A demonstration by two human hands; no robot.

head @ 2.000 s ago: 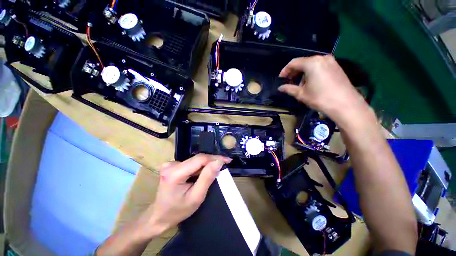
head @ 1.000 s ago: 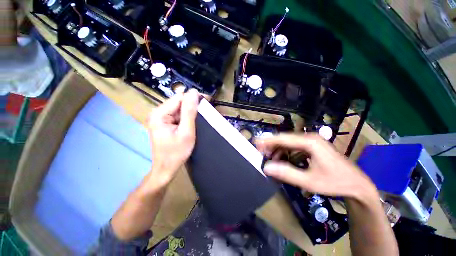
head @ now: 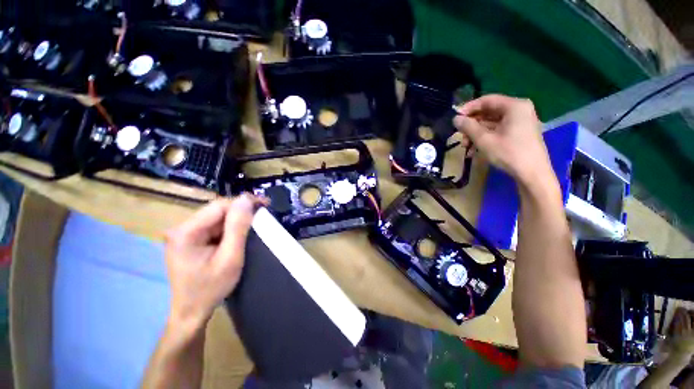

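Note:
My left hand (head: 204, 262) pinches the top corner of a floppy black adhesive pad sheet (head: 278, 323) with a white strip along its edge; the sheet hangs over my lap. My right hand (head: 502, 135) is raised beside a black housing (head: 434, 99) at the back right. Its thumb and forefinger are together with a tiny pale bit at the tips; I cannot tell what it is. Another housing (head: 304, 218) with a white gear (head: 342, 191) lies just beyond the sheet. A further housing (head: 415, 228) lies tilted to its right.
More black housings (head: 171, 156) with white gears and wires stand at the left and back. A blue-sided screw feeder (head: 559, 163) is at the right. A carton with pale blue inside (head: 106, 296) is at the left. Another person's hand (head: 677, 330) shows at the lower right edge.
My right hand has moved from the sheet's white strip to the right-hand housing at the back. My left hand still holds the sheet, now lower. The view has turned to the right.

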